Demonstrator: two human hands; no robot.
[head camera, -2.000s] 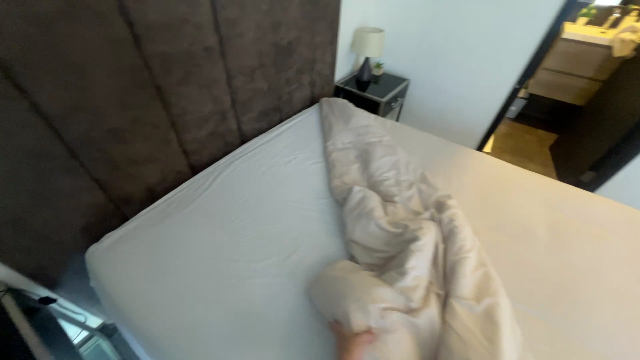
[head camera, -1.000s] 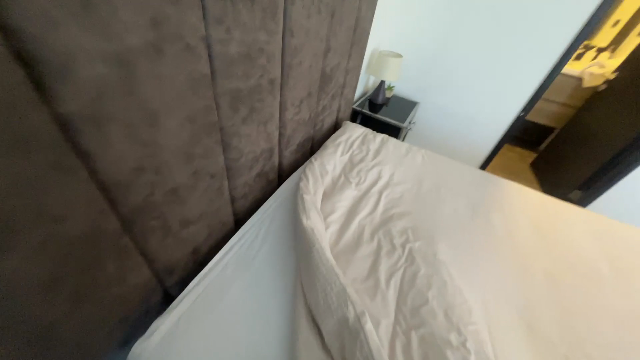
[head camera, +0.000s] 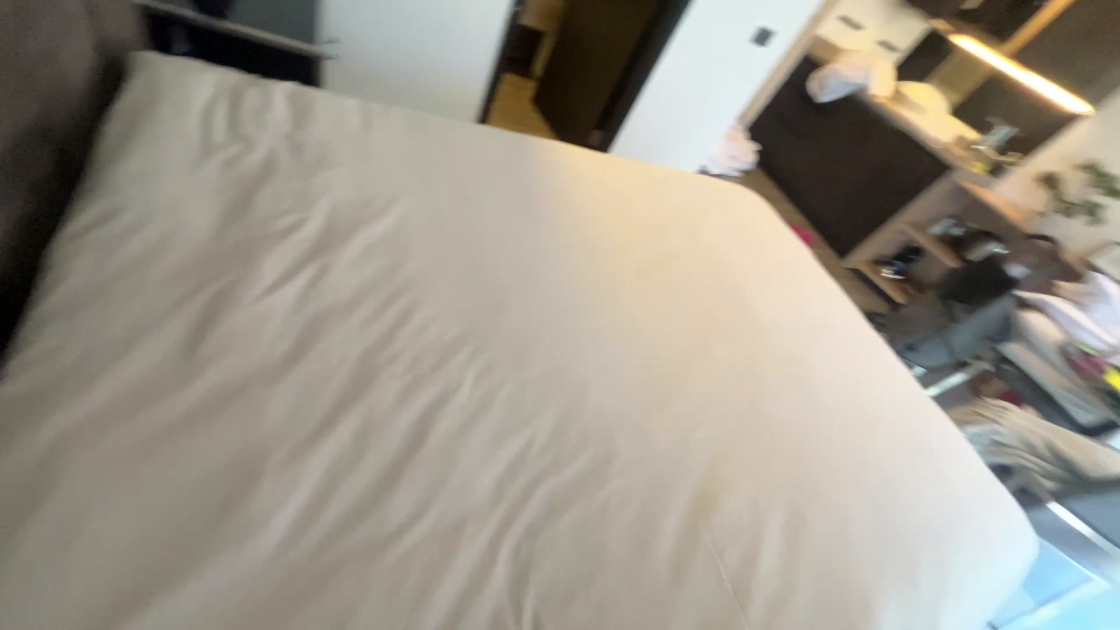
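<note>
A cream fitted sheet (head camera: 542, 350) covers the mattress and fills most of the head view. Soft wrinkles run across its left and lower parts, while the far right part lies smoother. Its upper left corner reaches the dark upholstered headboard (head camera: 52, 131). Neither my left hand nor my right hand shows, so what they hold or touch is hidden. The picture is somewhat blurred.
Behind the bed are a dark nightstand (head camera: 236, 44) and a doorway with a dark door (head camera: 582, 66). To the right stand a dark kitchen counter (head camera: 849, 157), a wooden shelf (head camera: 945, 236) and furniture with clothes (head camera: 1076, 324) on it.
The cream sheet, bunched on the mattress two seconds ago, now lies spread up to the headboard. The hand seen at the bottom then is out of view. The view has swung right.
</note>
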